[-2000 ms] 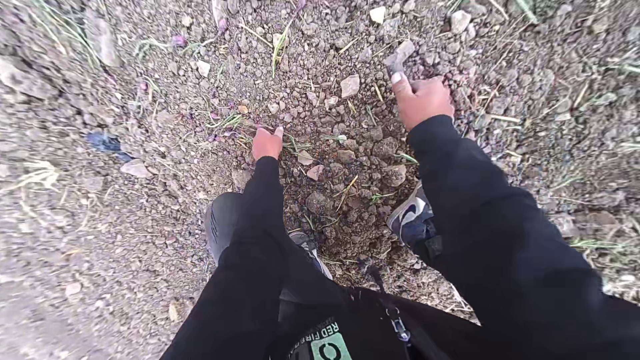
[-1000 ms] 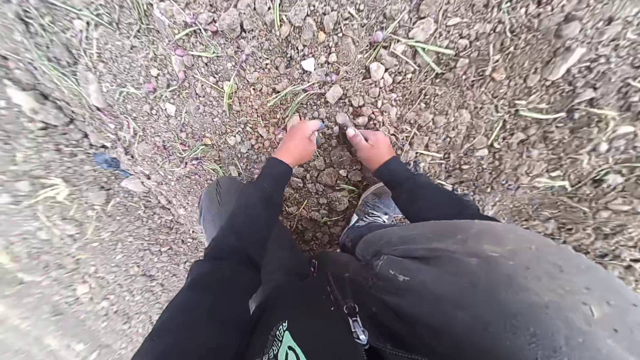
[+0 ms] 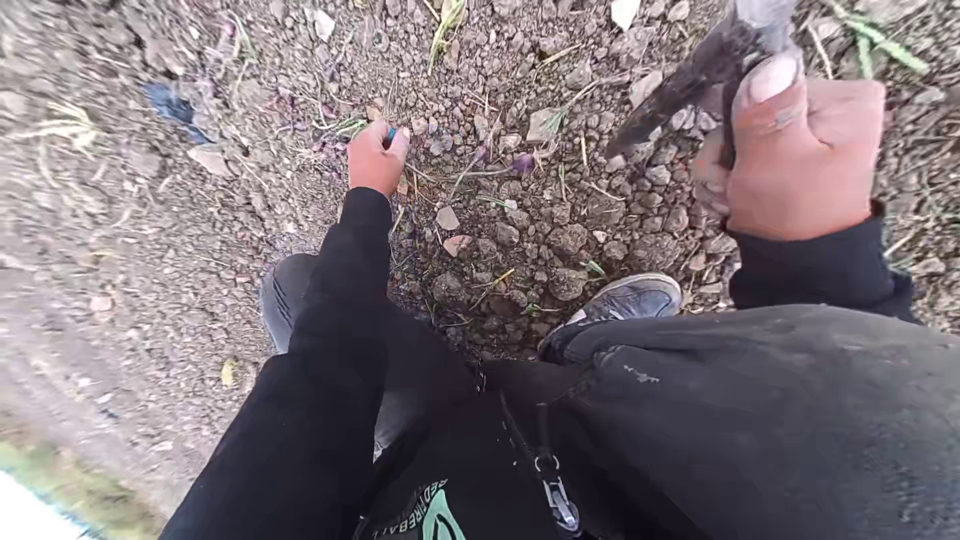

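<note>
My left hand (image 3: 377, 159) is low over the soil with its fingers curled, and a small blue-green thing (image 3: 391, 136) shows between thumb and fingers; its kind is unclear. Just right of that hand lies a small purple onion bulb (image 3: 523, 163) with thin stems. Larger in view at the upper right, my right hand (image 3: 802, 150) is closed around a soil-caked hand tool (image 3: 686, 86), perhaps a metal blade. The tool's dark, narrow part slants down to the left, and its top is cut off by the frame edge.
Clods and stones cover the ground, among them a reddish stone (image 3: 457, 244). A blue scrap (image 3: 174, 109) lies at the left, with dry stalks (image 3: 66, 129) beside it. My shoe (image 3: 619, 304) stands below the right hand. Green stems (image 3: 881, 46) lie at the upper right.
My hands were close together one second ago and are now wide apart. The left hand has moved left, and the right hand has moved right and looks much nearer to the camera.
</note>
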